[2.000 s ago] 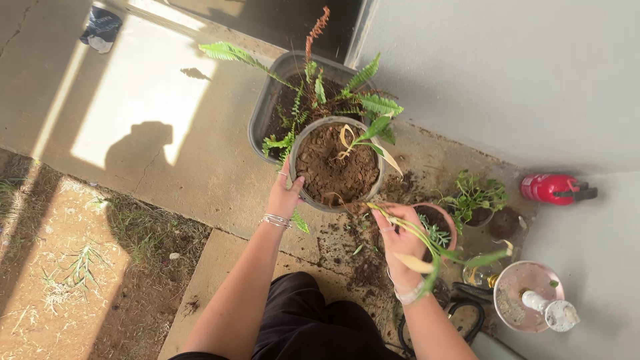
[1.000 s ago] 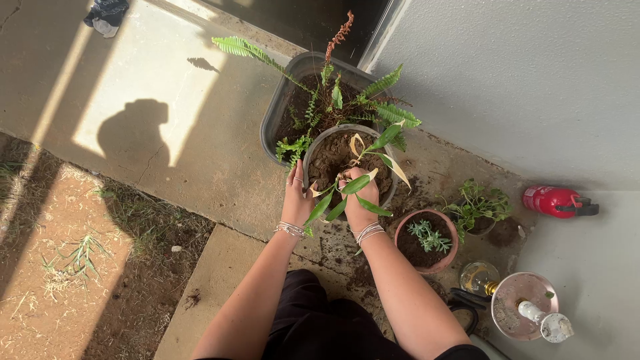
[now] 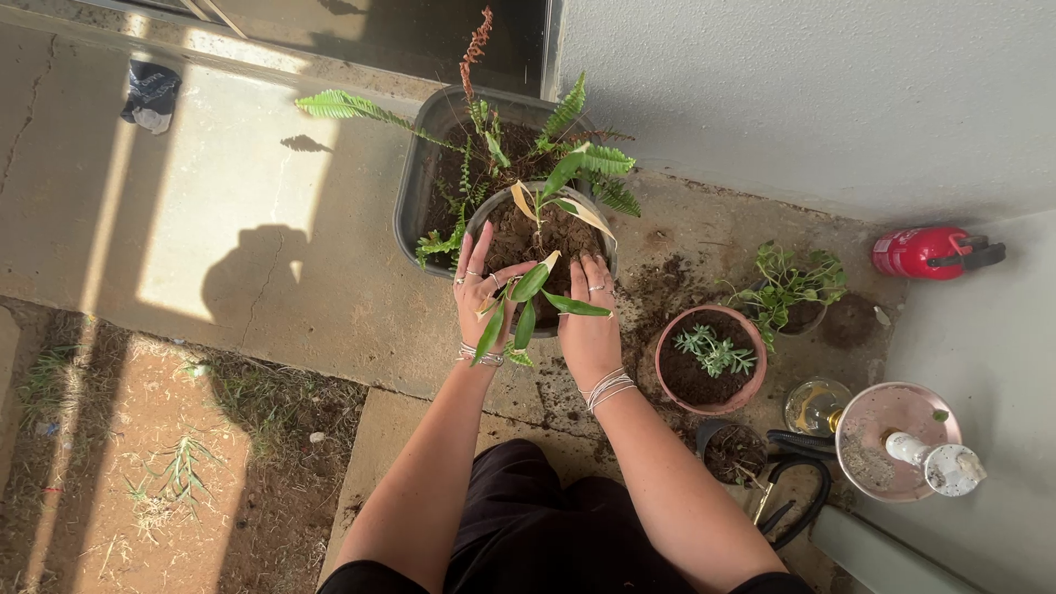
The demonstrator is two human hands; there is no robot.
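Observation:
A round grey pot (image 3: 612,239) filled with brown soil stands in front of me, overlapping a rectangular planter of ferns (image 3: 404,206). Two leafy plants are in it: one with yellowed leaves (image 3: 565,173) at the back, and a green-leaved one (image 3: 528,285) at the near side. My left hand (image 3: 487,289) is on the pot's left part, fingers spread over the soil beside the near plant, thumb by its stem. My right hand (image 3: 590,305) presses its fingertips into the soil at the right. The near plant's stem base is hidden by leaves.
To the right are a terracotta-coloured pot with a succulent (image 3: 660,363), a small leafy potted plant (image 3: 796,289), a pot of dry matter (image 3: 734,454), a hookah (image 3: 899,441) with a black hose and a red fire extinguisher (image 3: 924,252). Spilled soil (image 3: 660,289) lies on the concrete beside a grey wall.
Two seconds ago my right hand held the green-leaved plant outside the pot, at its right. Now that plant is in the pot, and my left hand has moved from the rim onto the soil.

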